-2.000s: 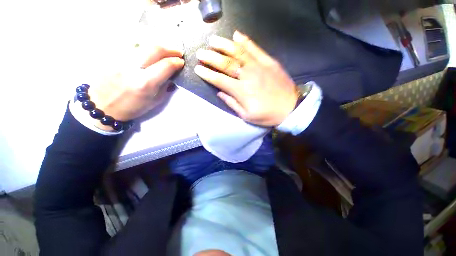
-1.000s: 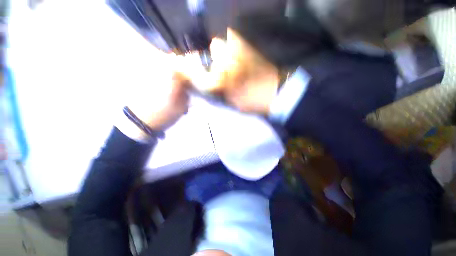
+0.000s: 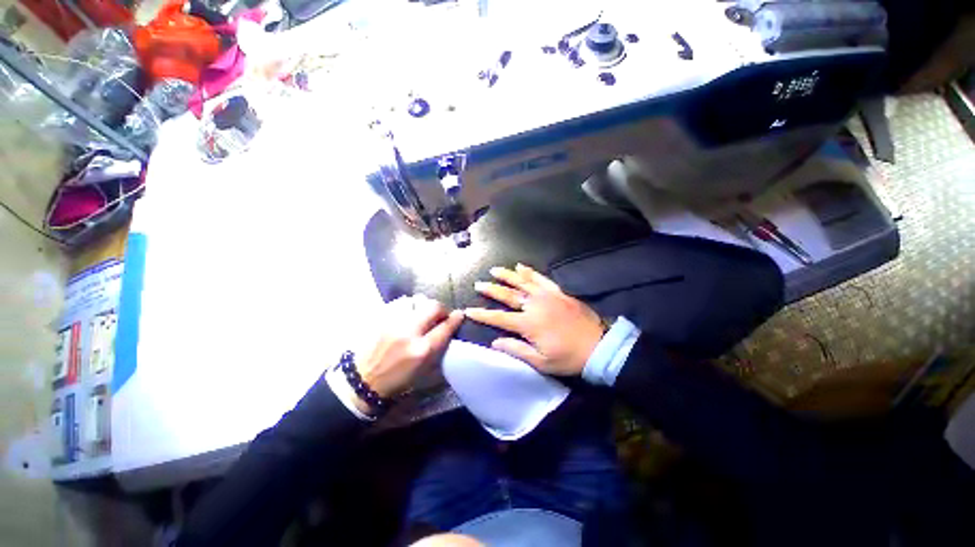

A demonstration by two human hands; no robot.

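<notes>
The dark fabric panel (image 3: 674,280) lies under the machine head and spreads right over the table edge. The white piece (image 3: 500,387) hangs from its near edge towards the lap. My left hand (image 3: 404,347), with a beaded bracelet, pinches the cloth's near edge between thumb and fingers. My right hand (image 3: 545,324) lies flat on the dark cloth, fingers spread, its fingertips close to the left ones. The presser foot and needle area (image 3: 460,230) is just beyond my hands, brightly lit; whether the needle is in the cloth is hidden by glare.
The white sewing machine arm (image 3: 641,96) crosses the top right. Red-handled snips (image 3: 778,235) lie at the table's right. A round container (image 3: 228,126) stands at the back left. Orange cloth (image 3: 176,43) and plastic bags are beyond the table. Printed packaging (image 3: 88,353) is at the left edge.
The view has pulled back and shows the whole machine head. My right hand, raised near the needle one second ago, now rests flat on the cloth. My left hand still pinches the edge.
</notes>
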